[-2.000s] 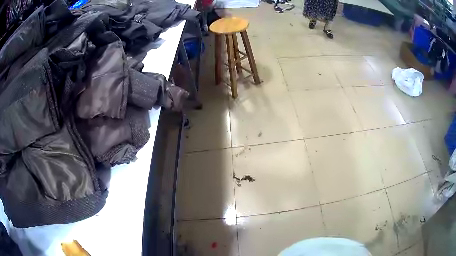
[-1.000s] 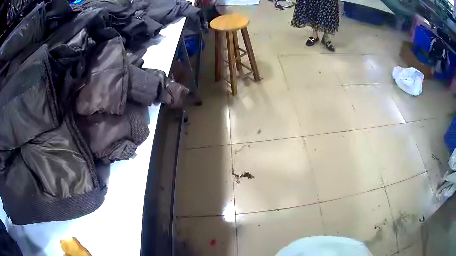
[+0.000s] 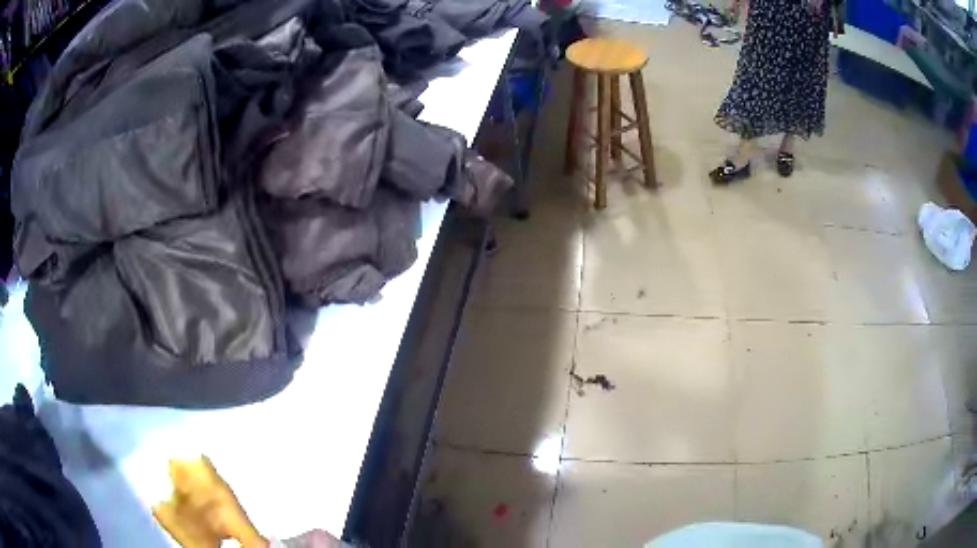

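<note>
A golden-orange fried dough stick (image 3: pixel 201 501) with a torn end shows at the bottom left, above the white table (image 3: pixel 332 396). A small part of a hand, which looks like my right hand (image 3: pixel 313 539), shows at its lower right end, cut off by the bottom edge and blurred. It appears to hold the stick. My left hand is out of the picture. Dark grey-brown jackets (image 3: pixel 204 278) with shiny lining lie heaped on the table; a sleeve hangs over its right edge.
Dark cloth (image 3: pixel 38 471) lies at the lower left edge. A wooden stool (image 3: pixel 607 57) stands beyond the table. A person in a dotted skirt (image 3: pixel 777 75) stands on the tiled floor. A white bag (image 3: pixel 947 236) lies at the right. A pale rounded object (image 3: pixel 734 536) shows at the bottom.
The view has swung left, so table, jackets and stool sit further right. More of the dough stick and part of a hand have come into view. The person has come closer.
</note>
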